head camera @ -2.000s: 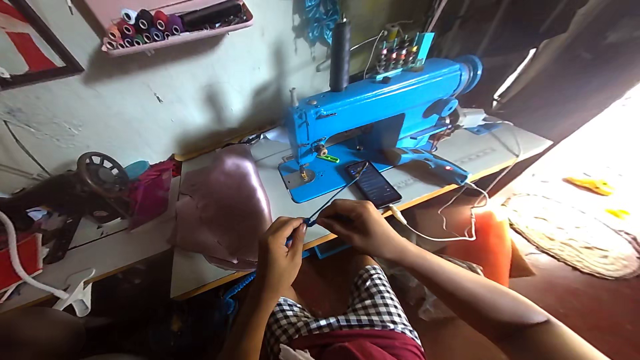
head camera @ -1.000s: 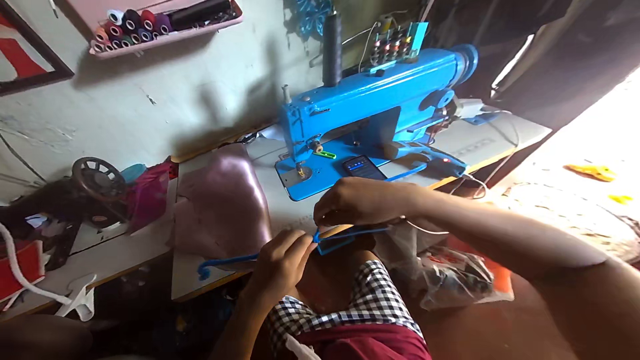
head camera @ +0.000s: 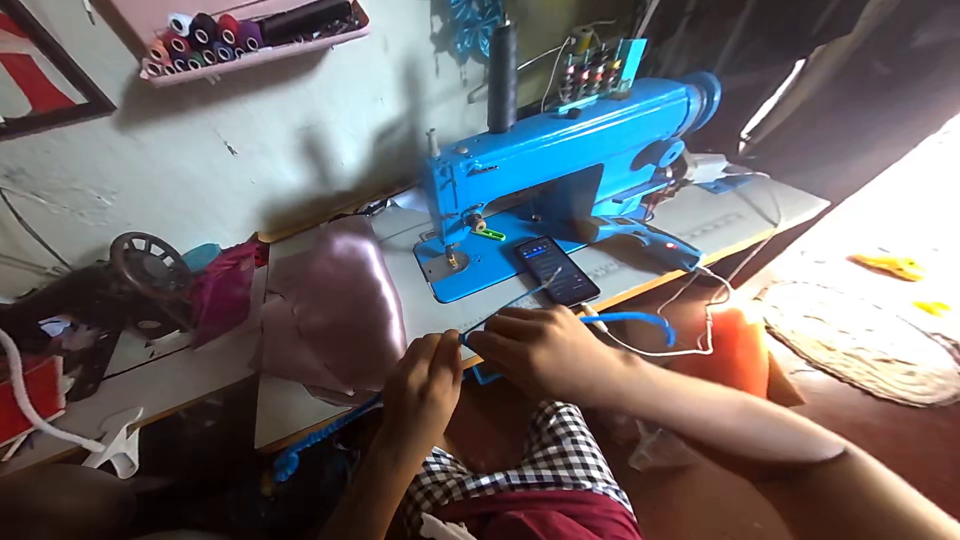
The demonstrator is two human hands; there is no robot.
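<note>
My left hand (head camera: 424, 382) and my right hand (head camera: 544, 349) meet at the table's front edge, both closed on a narrow blue fabric strip (head camera: 636, 318). One end of the strip sticks out to the right of my right hand, and a gathered length (head camera: 315, 442) hangs down on the left. A thin dark cord or tool runs from between my hands toward a phone (head camera: 557, 271); I cannot tell which it is. Behind them stands a blue sewing machine (head camera: 562, 142) with a black thread cone (head camera: 502, 79). Shiny pink fabric (head camera: 337, 307) lies left of its needle.
A blue handheld device (head camera: 652, 241) with a white cable lies right of the phone. A green thread snipper (head camera: 490, 235) rests on the machine bed. At the left stands a black machine with a handwheel (head camera: 150, 266). A pink wall shelf (head camera: 255, 51) holds thread spools. Checkered cloth covers my lap.
The blue strip's end now shows to the right of my right hand, where one second ago it hung lower at the table edge. My right hand has lowered beside the left.
</note>
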